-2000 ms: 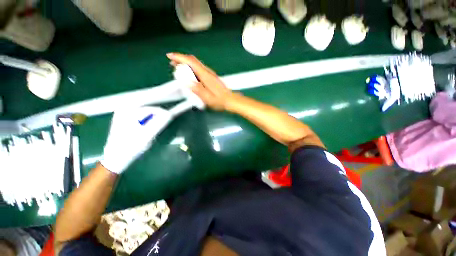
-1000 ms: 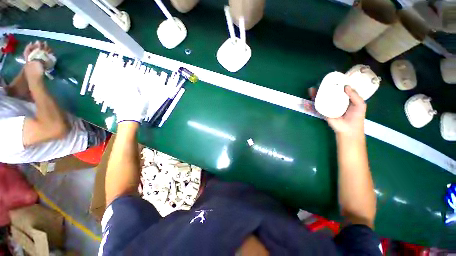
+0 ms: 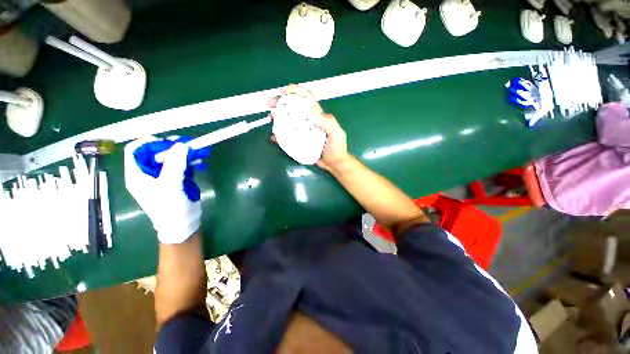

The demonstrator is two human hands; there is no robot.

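My right hand [image 3: 330,142], bare, holds a cream rounded lid piece [image 3: 299,128] upright above the green bench, its face with small marks turned toward me. My left hand [image 3: 169,180], in a white glove with blue palm and fingers, grips a narrow white strip [image 3: 224,134]. The strip points to the right and its far end reaches the left edge of the lid piece. Whether the end is inserted or only touching, I cannot tell.
A pile of white strips [image 3: 41,221] lies at left beside a dark-handled hammer [image 3: 94,200]. Lid pieces [image 3: 121,84] stand beyond the pale rail [image 3: 387,76], some with strips. More strips [image 3: 573,83] and a blue-white glove [image 3: 525,97] lie at right, near a person's pink garment [image 3: 577,173].
My left hand has left the strip pile with a strip in it. My right hand has brought the lid piece in front of me, and the two now meet. The view has swung right.
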